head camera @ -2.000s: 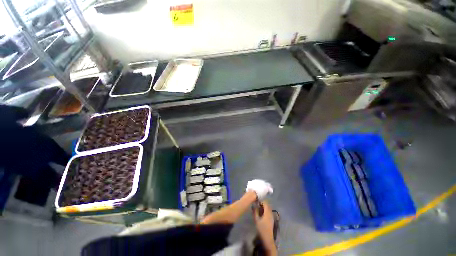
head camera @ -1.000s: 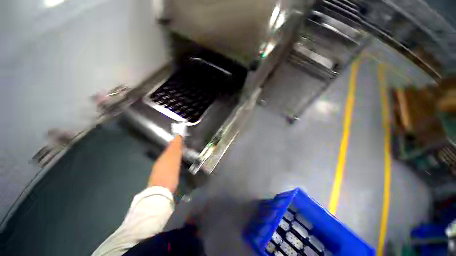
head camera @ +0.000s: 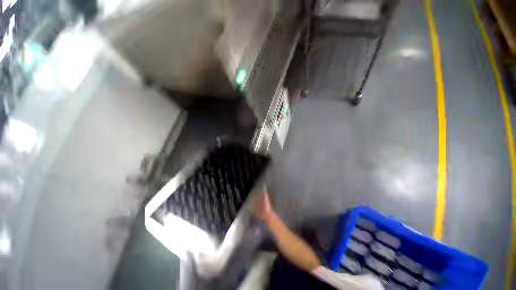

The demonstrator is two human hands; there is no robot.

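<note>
A filled tray (head camera: 209, 190) with rows of small dark parts is tilted in front of me at the oven mouth, its pale rim blurred. My right hand (head camera: 263, 205) is bare and grips the tray's right edge. My left hand (head camera: 218, 257) is a pale blur at the tray's near edge, holding it there; its fingers cannot be made out.
The oven housing (head camera: 170, 45) with a green light stands beyond the tray. A blue crate (head camera: 407, 235) with rows of grey blocks is on the floor at lower right. A wheeled metal rack (head camera: 348, 28) stands at the top. Yellow lines (head camera: 440, 136) run along the floor.
The tray has come out from the oven mouth towards me, off the surface there. My right hand has come into view at its right edge. The view has turned.
</note>
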